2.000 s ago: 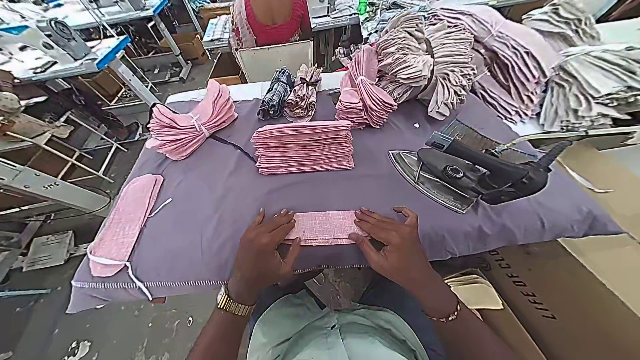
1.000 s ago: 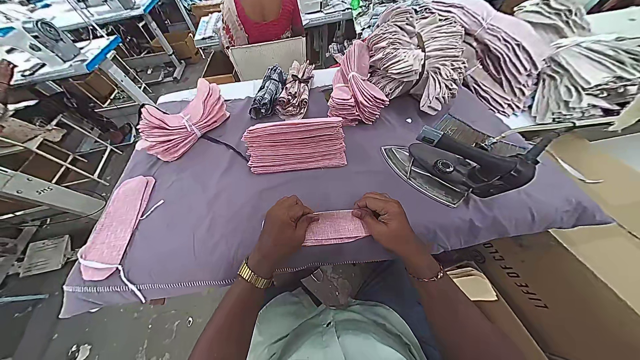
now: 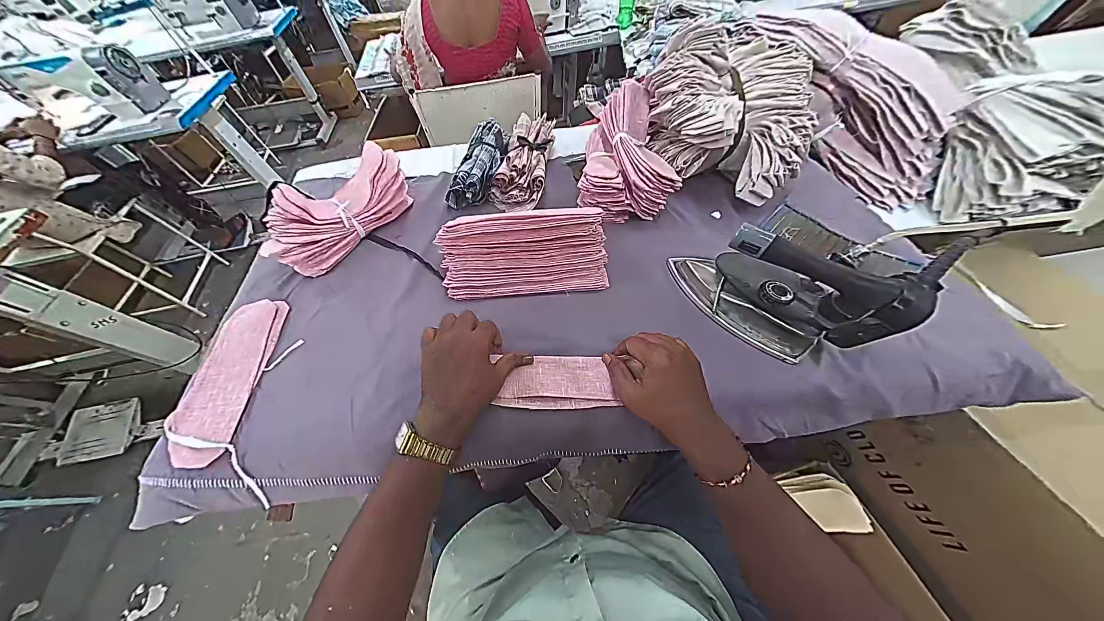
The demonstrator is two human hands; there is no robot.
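Note:
A small folded pink fabric piece lies near the front edge of the padded, purple-covered ironing table. My left hand grips its left end, thumb on top. At its right end, the fingers of my right hand pinch the upper corner. Just behind my hands is a neat stack of folded pink fabric pieces. An electric iron rests to the right, its metal soleplate edge showing. Farther left lies a flat pink fabric bundle with a loose white tie.
Tied pink bundles, checked fabric rolls and large beige bundles line the back. A cardboard box stands at the lower right. A person sits beyond the table; sewing machines stand at the upper left.
Two seconds ago my hands lay with fingers spread on the pink piece; now their fingers are closed on its ends. The iron and the stack have stayed put.

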